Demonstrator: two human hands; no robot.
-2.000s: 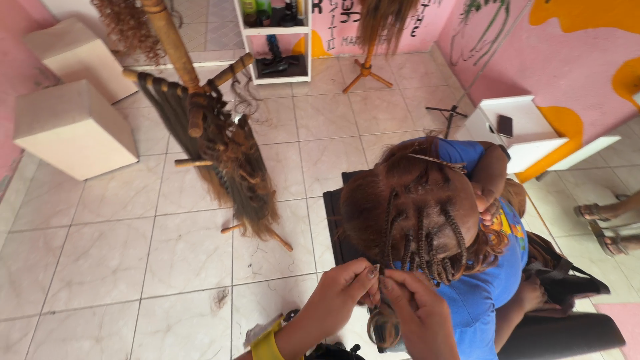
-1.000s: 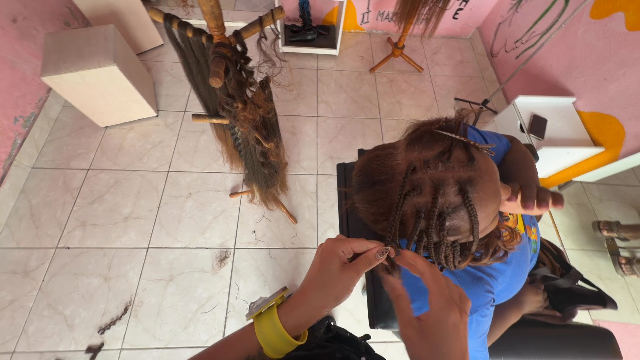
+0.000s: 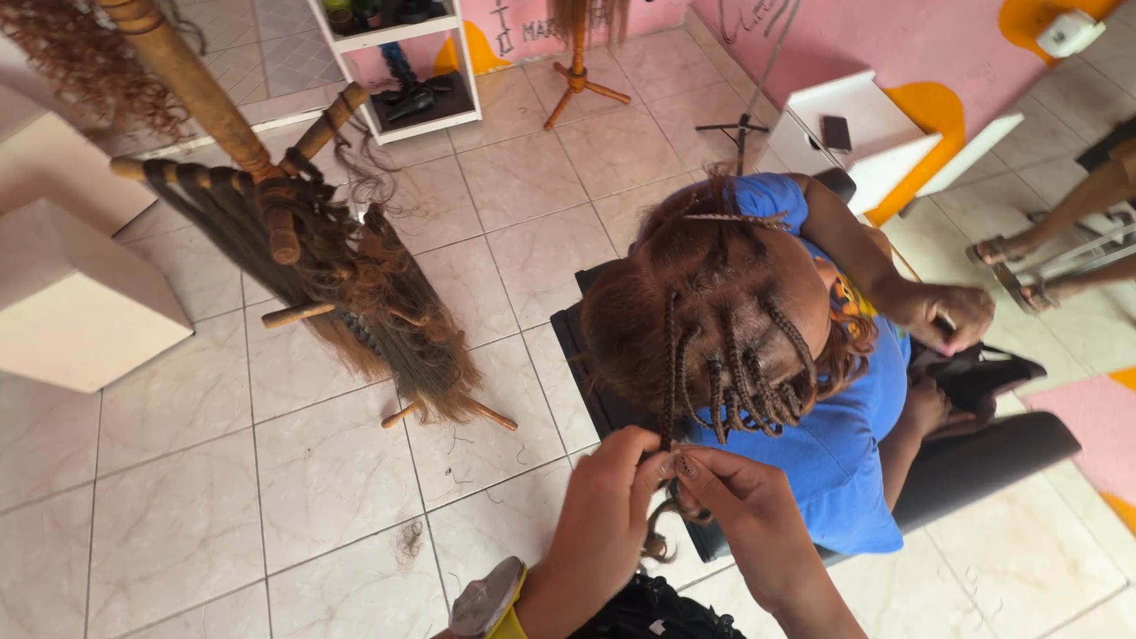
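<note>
A seated person in a blue T-shirt (image 3: 825, 470) has reddish-brown hair (image 3: 621, 328), part of it in several thin braids (image 3: 732, 355) on the side nearer to me. One braid (image 3: 670, 373) runs down to my fingers. My left hand (image 3: 608, 506), with a yellow-strapped watch (image 3: 506, 603) at its wrist, pinches this braid between thumb and fingers. Against it, my right hand (image 3: 745, 506) grips the same strand from the other side. Loose wavy hair ends (image 3: 658, 532) hang below both hands.
A wooden rack (image 3: 284, 213) hung with hair extensions stands on the tiled floor at left, near white boxes (image 3: 98, 293). Behind are a white shelf (image 3: 470, 71) with a hair dryer (image 3: 413, 102) and a white cabinet (image 3: 896, 151) bearing a phone (image 3: 836, 134). Another person's sandaled feet (image 3: 1021, 266) show at right.
My hands have moved down along the braid, away from the head. The seated person's hand has moved from near the face outward over the lap.
</note>
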